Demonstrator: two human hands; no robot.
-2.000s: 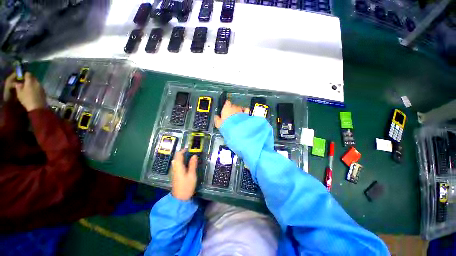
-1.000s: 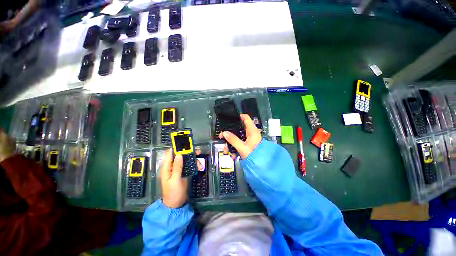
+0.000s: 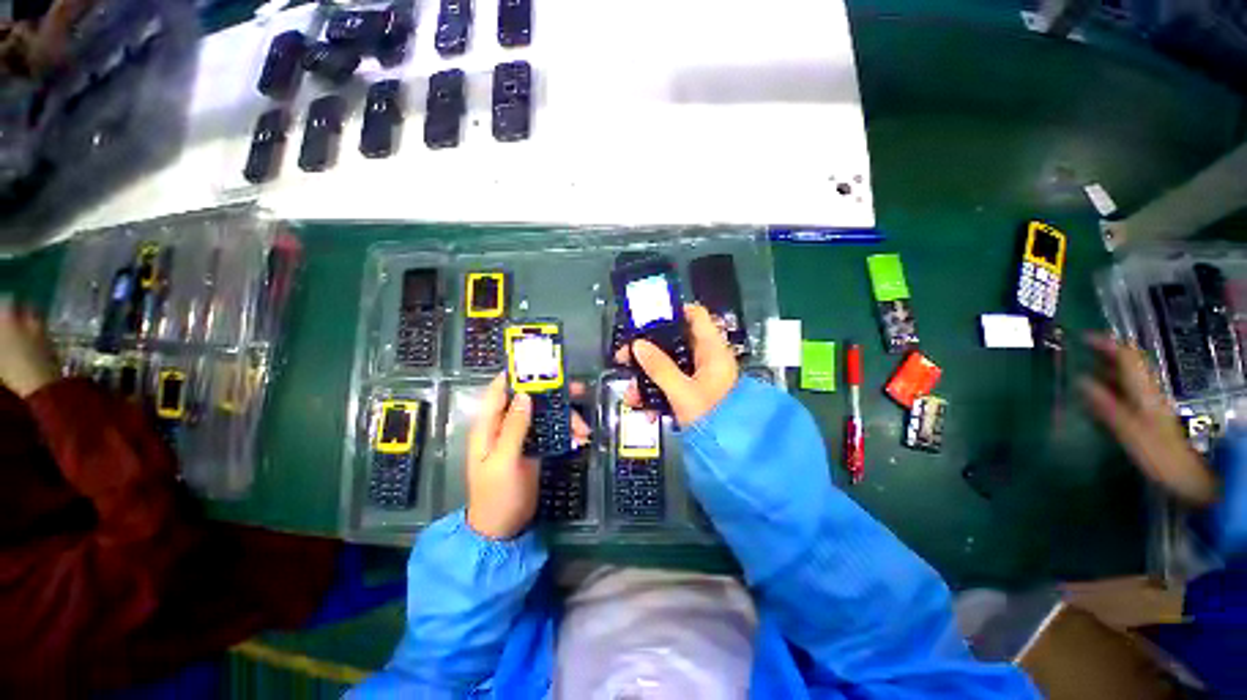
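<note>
My left hand [image 3: 503, 462] holds a yellow-framed keypad phone [image 3: 546, 419] upright over the front row of the blister tray [image 3: 358, 472]; its screen is lit white. My right hand [image 3: 695, 372] holds a black keypad phone [image 3: 651, 312] with a lit pale blue screen over the back row. Other phones lie in the tray pockets, among them a yellow-framed phone [image 3: 484, 335] and a black phone [image 3: 419, 335] at back left. The pockets under my hands are partly hidden.
Right of the tray lie a green battery [image 3: 818, 365], a red marker pen [image 3: 855, 438], an orange-red battery [image 3: 912, 379] and a white-keyed yellow phone [image 3: 1041, 267]. Another person's hand [image 3: 1142, 410] reaches in at right. A person in dark red is at left. Phones stand on the white board [image 3: 684, 164].
Both held phones' screens are now lit; they were dark a second ago. My right hand lifted its black phone from the tray earlier. Another person's hand has entered at right.
</note>
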